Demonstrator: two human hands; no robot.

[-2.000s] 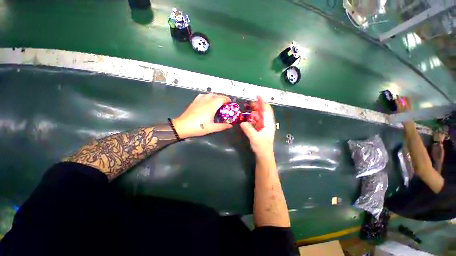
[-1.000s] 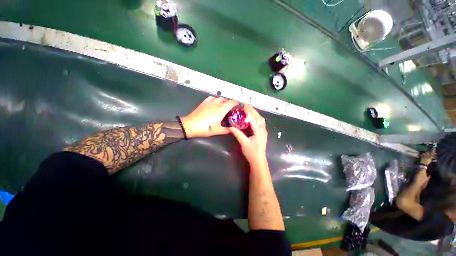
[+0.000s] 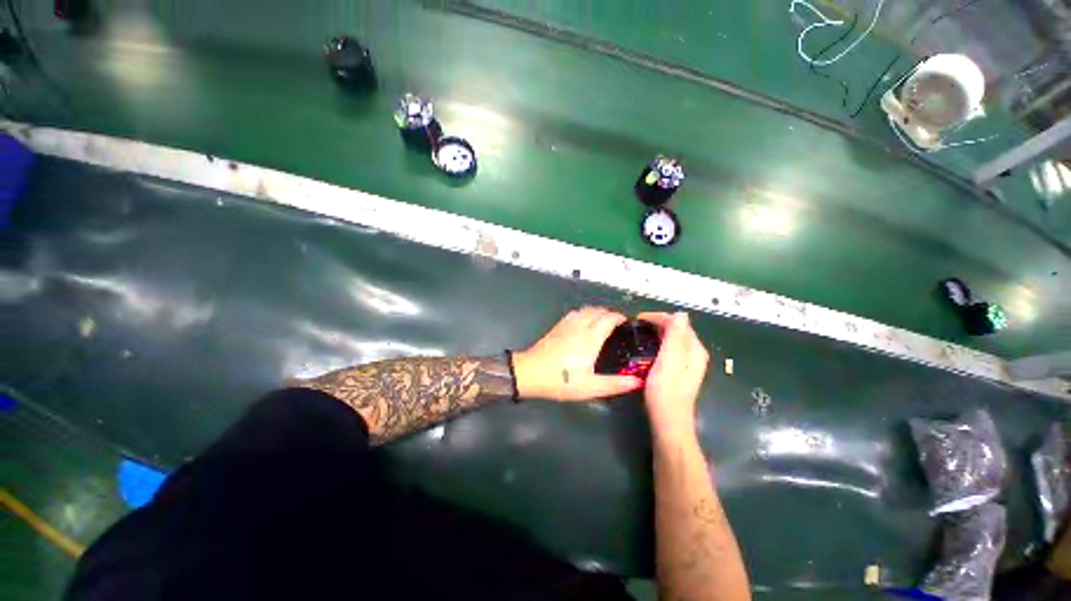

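A dark round unit [image 3: 628,348] with a black top and a red glow at its lower edge is held between both hands over the dark-green bench mat, just in front of the white edge rail. My left hand [image 3: 572,356] grips it from the left side. My right hand [image 3: 678,366] grips it from the right side, with fingers bent over its far edge. The fingers hide much of the unit's sides. No separate end cap shows beside it.
Open units [image 3: 660,181] with white-faced caps lie on the green conveyor [image 3: 552,141] beyond the rail [image 3: 534,255]. A dark closed unit [image 3: 349,63] stands at upper left. Bagged parts [image 3: 961,460] lie at right. Small silvery bits [image 3: 761,400] lie right of my hands.
The lit cluster and the separate red-lit part seen between my hands earlier have come together. The unit now shows a black top with red only at its edge. The view has shifted left.
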